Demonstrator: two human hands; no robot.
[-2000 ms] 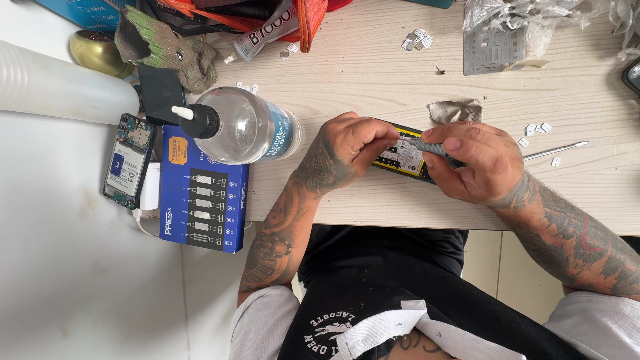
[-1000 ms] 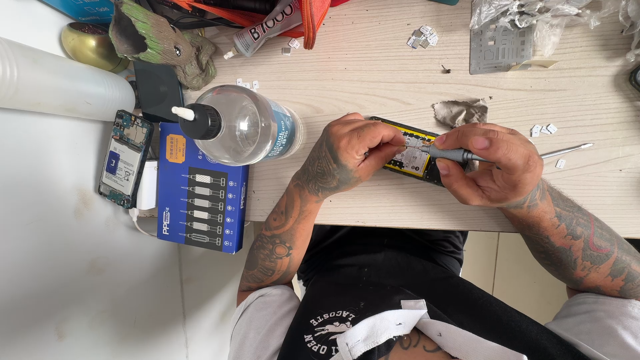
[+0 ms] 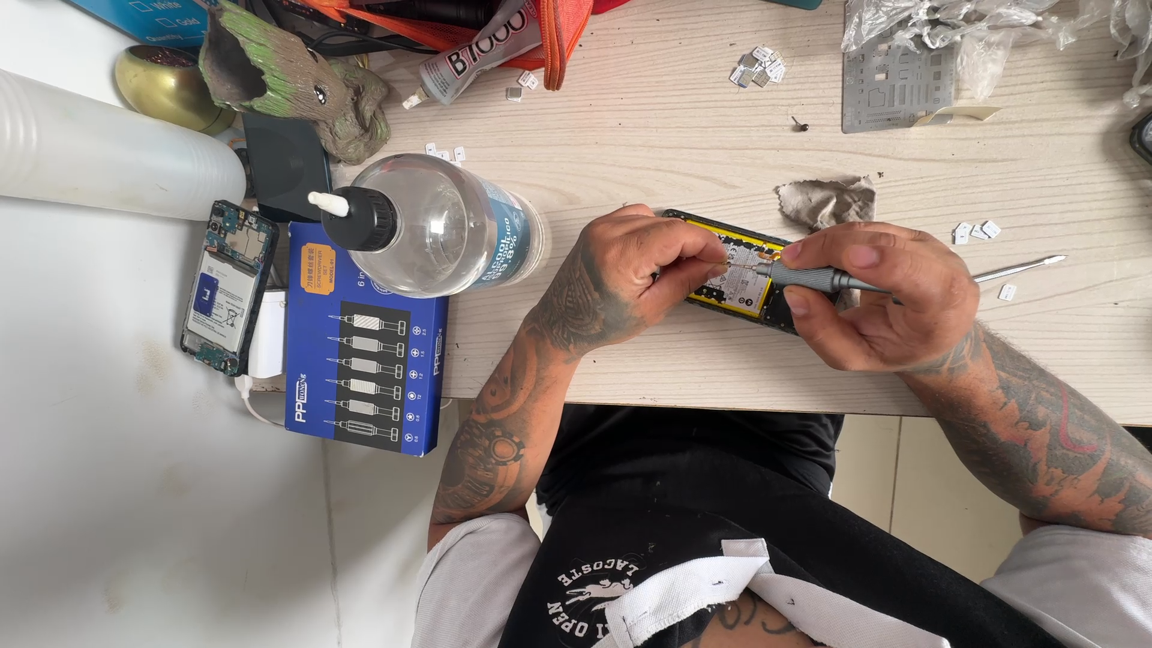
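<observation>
My right hand (image 3: 886,292) grips a grey metal precision tool handle (image 3: 810,276), its thin tip pointing left over an opened phone (image 3: 756,310). The phone lies on the table with a yellow-edged battery (image 3: 769,292) showing. At that tip, the thumb and index finger of my left hand (image 3: 630,270) are pinched together over the phone; what they pinch is too small to tell. A crumpled grey cloth (image 3: 828,200) lies just behind the phone. A metal tool shaft with a pointed end (image 3: 1021,267) sticks out to the right from behind my right hand.
Left of my left hand stands a clear alcohol bottle (image 3: 432,225), beside a blue screwdriver set box (image 3: 366,360). Another opened phone (image 3: 229,288) lies farther left. A glue tube (image 3: 477,54), a metal stencil plate (image 3: 895,85) and small white tags (image 3: 760,67) lie toward the back.
The grey tool in my right hand pointed over the phone in both earlier frames too. My right hand has shifted slightly, and its fingers sit differently around the handle.
</observation>
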